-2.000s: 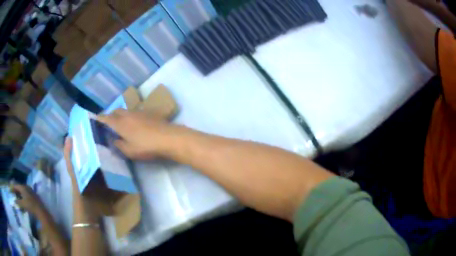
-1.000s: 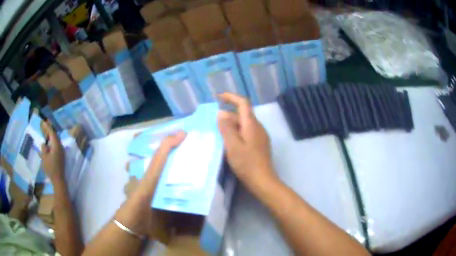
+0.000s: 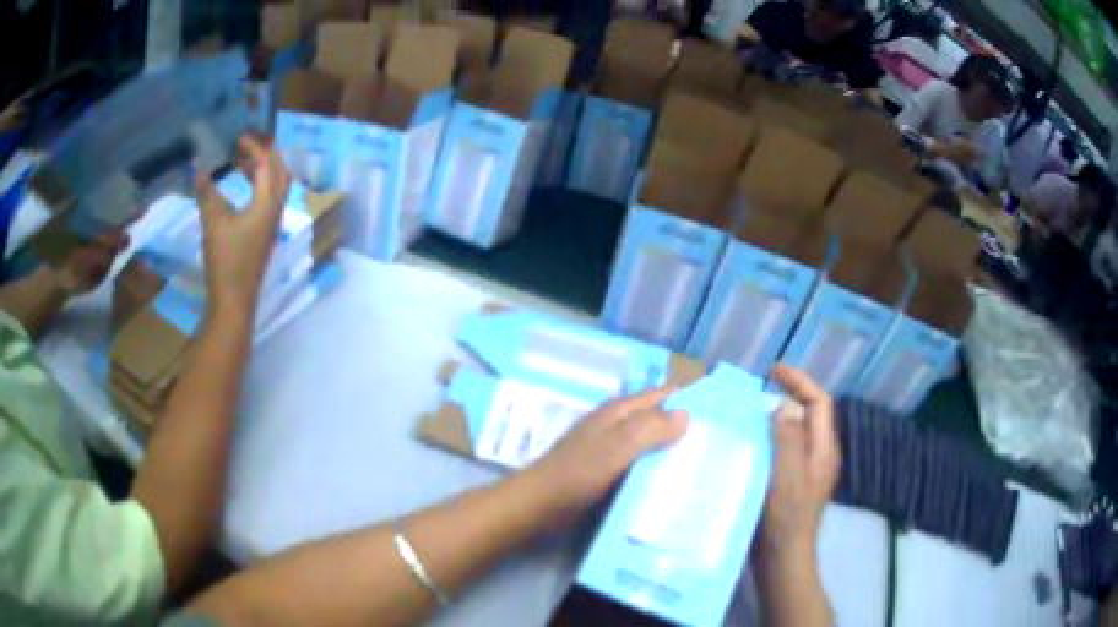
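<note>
A light blue and white carton [image 3: 687,502] is held upright and slightly tilted in front of me, its tapered blue flap at the top and its dark open end at the bottom edge. My left hand [image 3: 613,447] grips its left side with the thumb on the front. My right hand [image 3: 799,472] holds its right side, fingers near the top; the palm side is partly hidden. Flat carton blanks [image 3: 552,355] lie on the white table [image 3: 356,404] just behind my left hand, with brown tabs showing.
Open erected cartons [image 3: 662,276] stand in rows behind the table. Dark slim parts [image 3: 920,472] and a clear plastic bag [image 3: 1030,380] lie at right. A neighbour's arms [image 3: 227,331] reach over stacked blanks [image 3: 159,343] at left. Other workers sit at the back.
The view has swung left. My hands have stayed on the carton, which now appears farther right. The neighbour's hand has lifted, and a blurred blue carton shows beside it.
</note>
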